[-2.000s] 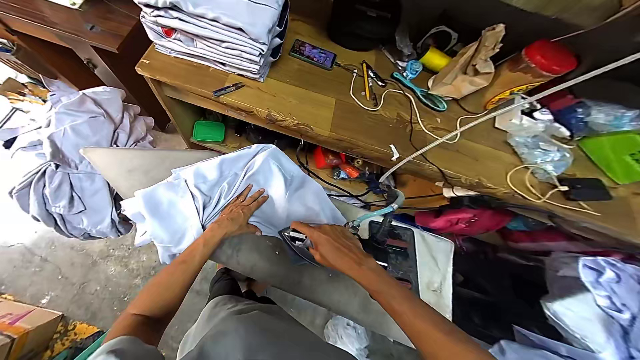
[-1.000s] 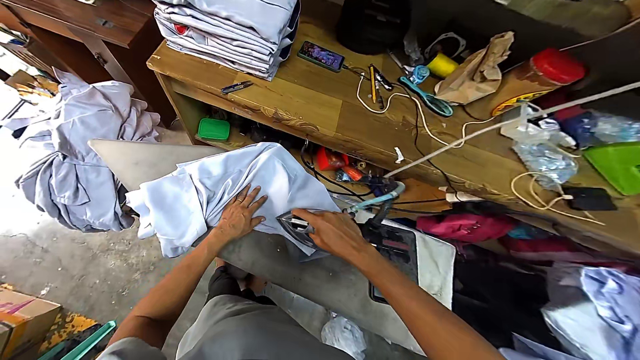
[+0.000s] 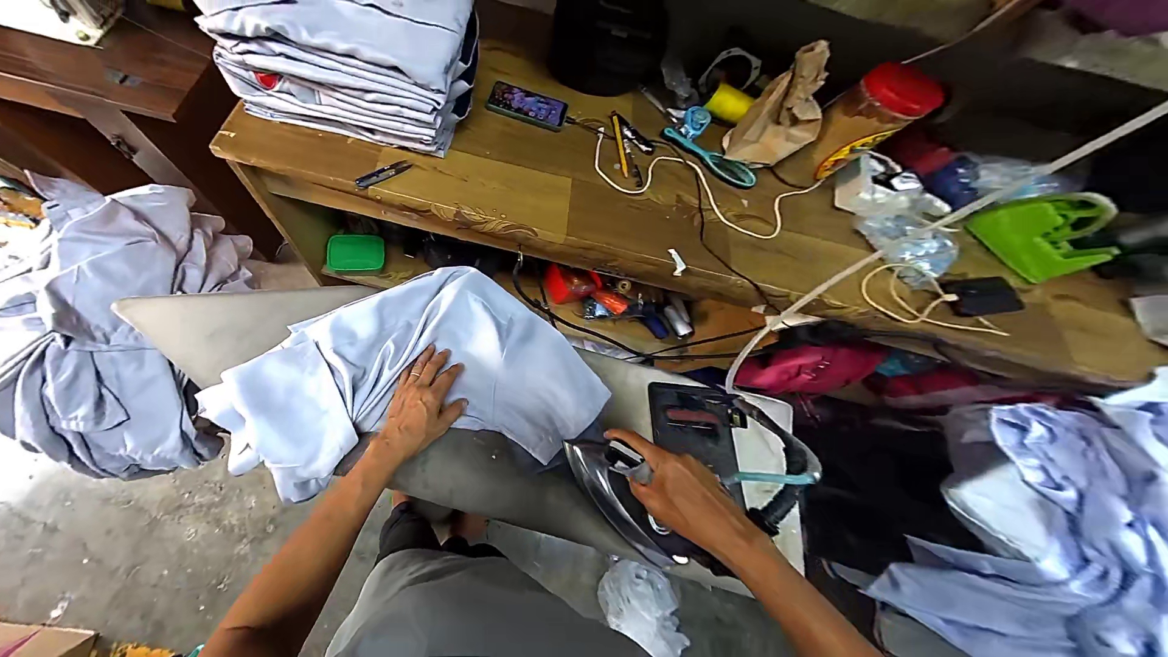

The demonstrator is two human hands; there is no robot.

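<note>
A light blue garment (image 3: pixel 493 356) lies spread over the grey ironing board (image 3: pixel 228 324), its left part bunched and hanging over the near edge. My left hand (image 3: pixel 424 401) rests flat on the cloth, fingers slightly apart, a ring on one finger. My right hand (image 3: pixel 675 484) is closed around the handle of a steam iron (image 3: pixel 607 502), whose tip sits at the garment's lower right corner. A hose and cord run from the iron's rear past a black iron rest (image 3: pixel 698 429) at the board's right end.
Folded garments (image 3: pixel 342 68) are stacked on the wooden table (image 3: pixel 520 196), with a phone (image 3: pixel 526 106), scissors (image 3: pixel 712 157), cords and a red-lidded jar (image 3: pixel 876 114). Crumpled garments (image 3: pixel 109 338) lie left of the board; more cloth (image 3: pixel 1049 520) lies at right. A plastic bag (image 3: pixel 641 602) is below.
My right hand has moved the iron right and nearer to me, from on the cloth to its lower right corner. My left hand stays on the garment.
</note>
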